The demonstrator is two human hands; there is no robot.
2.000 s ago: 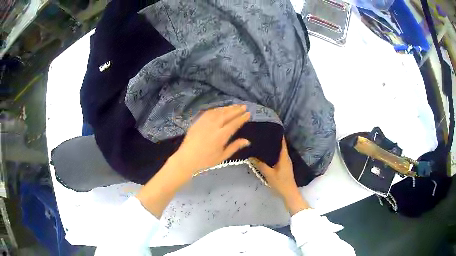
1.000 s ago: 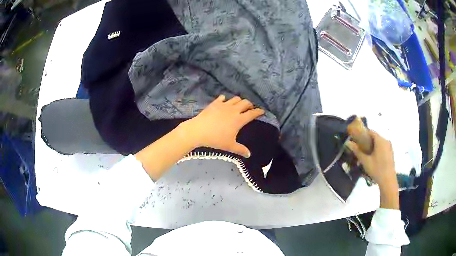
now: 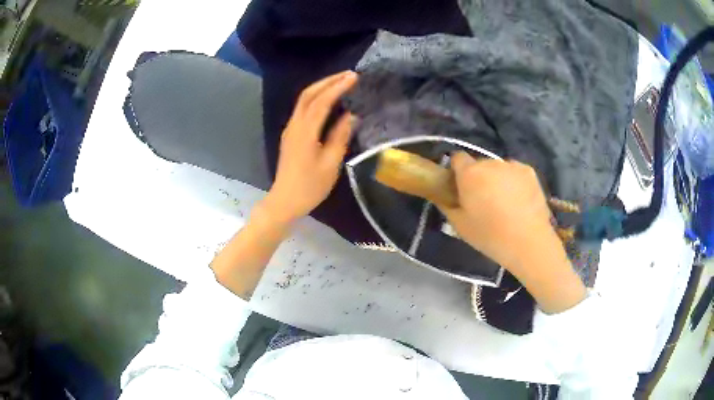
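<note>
My right hand (image 3: 501, 207) is closed around the wooden handle of the steam iron (image 3: 391, 211), whose pale-rimmed triangular plate lies over the dark hem of the jacket (image 3: 333, 31). The iron covers part of the cream stitched trim (image 3: 376, 246), which shows on both sides of it. My left hand (image 3: 313, 148) lies on the dark cloth left of the iron, fingers spread, at the border of the grey patterned lining (image 3: 540, 94). It does not grip the cloth visibly.
A grey padded board (image 3: 200, 109) with a rounded end sticks out left of the jacket on the white pressing table (image 3: 149, 203). The black steam hose (image 3: 664, 133) arches at the right, before the metal iron rest (image 3: 643, 137). Blue items stand beyond both table sides.
The iron has moved left from beside the jacket onto its hem, held by my right hand. My left hand has shifted left on the cloth. The camera view has turned.
</note>
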